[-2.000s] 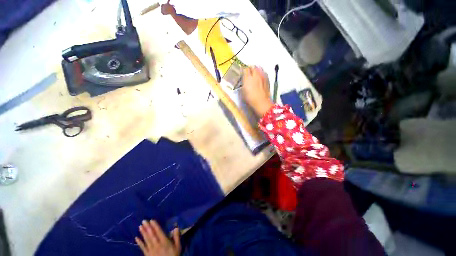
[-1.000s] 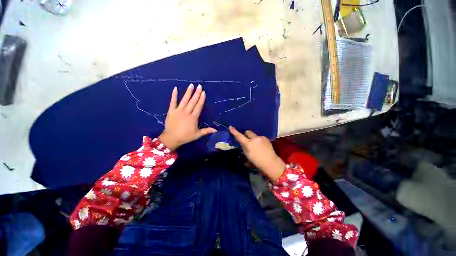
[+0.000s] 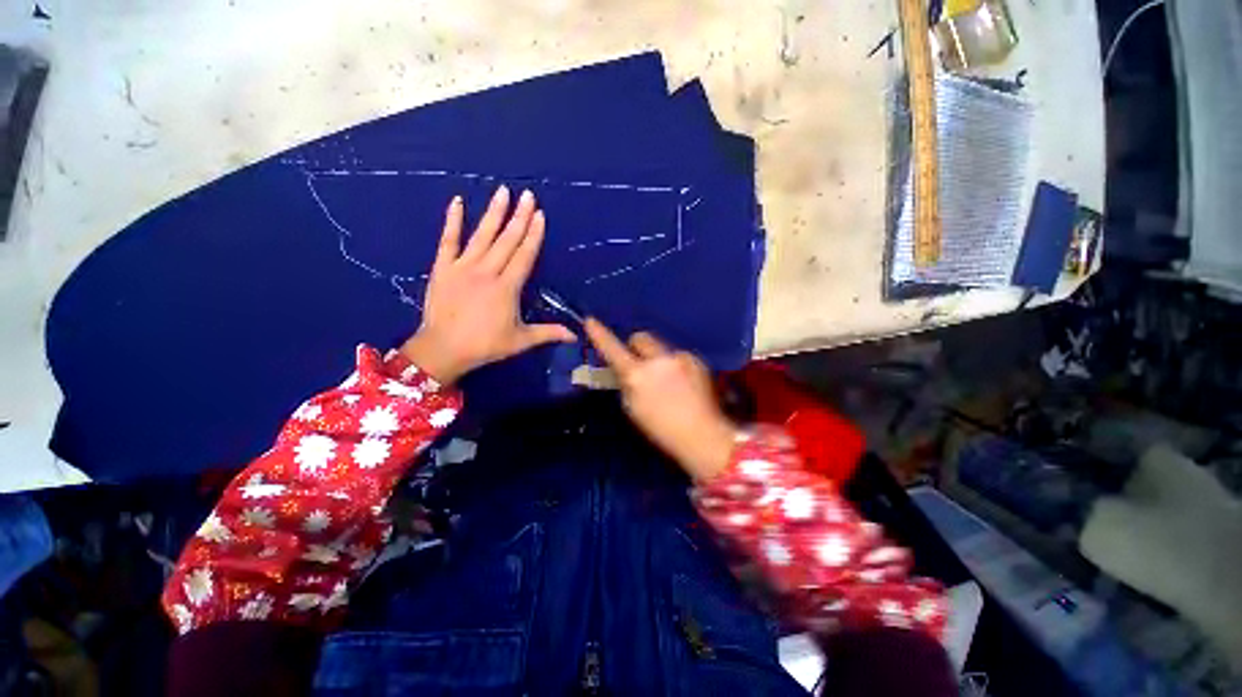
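A navy cloth piece (image 3: pixel 204 300) lies flat, with a rounded end at the left and stepped corners at the upper right. Thin broken white lines form a long angular shape on it. My left hand (image 3: pixel 477 293) lies flat on the cloth with fingers spread, holding nothing. My right hand (image 3: pixel 654 388) holds a small slim tool (image 3: pixel 560 305), whose pale tip is on the cloth just right of my left thumb. Its handle is hidden in my fingers, so I cannot tell what tool it is. A small pale patch shows at the cloth's near edge below my hands.
The pale table (image 3: pixel 831 177) has scattered thread scraps. At the right lie a wooden ruler (image 3: pixel 921 164) on a gridded pad (image 3: pixel 983 191), a navy swatch (image 3: pixel 1045 234) and a yellowish clear object (image 3: pixel 975 36). A grey block (image 3: pixel 17 130) is at the left edge.
My right hand has come back from the pad to the cloth and now holds a slim tool. My left hand has moved up onto the marked area. The view has shifted left over the cloth.
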